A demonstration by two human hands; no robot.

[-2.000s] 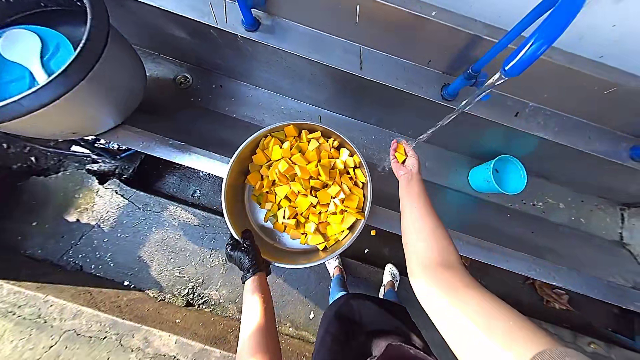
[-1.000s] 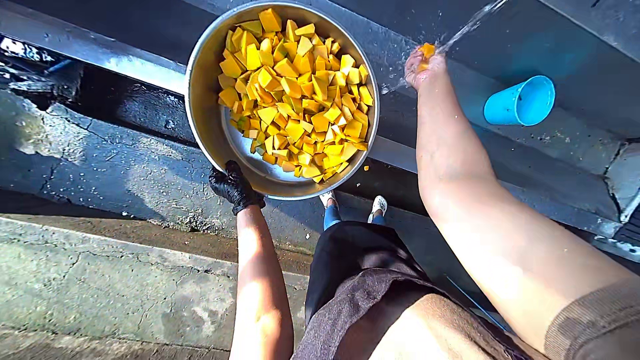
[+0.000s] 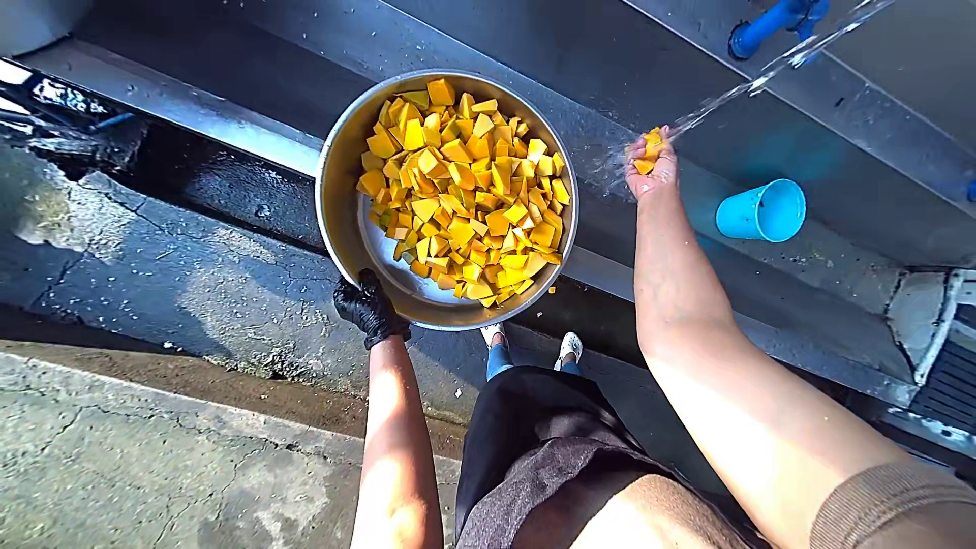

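My left hand (image 3: 371,309), in a black glove, grips the near-left rim of a round metal bowl (image 3: 332,229). Many cut chunks of orange-yellow squash (image 3: 465,198) fill most of the bowl, and its bare bottom shows at the lower left. Right of the bowl, my bare right hand (image 3: 653,164) holds a few orange chunks (image 3: 650,149) in its fingers. A stream of water (image 3: 770,72) comes from the upper right and splashes on that hand. The bowl and my right hand are apart.
A turquoise plastic cup (image 3: 761,211) lies on its side in the metal trough sink (image 3: 579,91). A blue tap (image 3: 770,29) is at the upper right. Part of a large container (image 3: 38,23) shows at the upper left. Cracked concrete (image 3: 152,457) and a wet channel (image 3: 229,191) lie below the trough.
The view has shifted. My left hand stays on the bowl's rim, and my right hand stays in the water stream with squash in its fingers.
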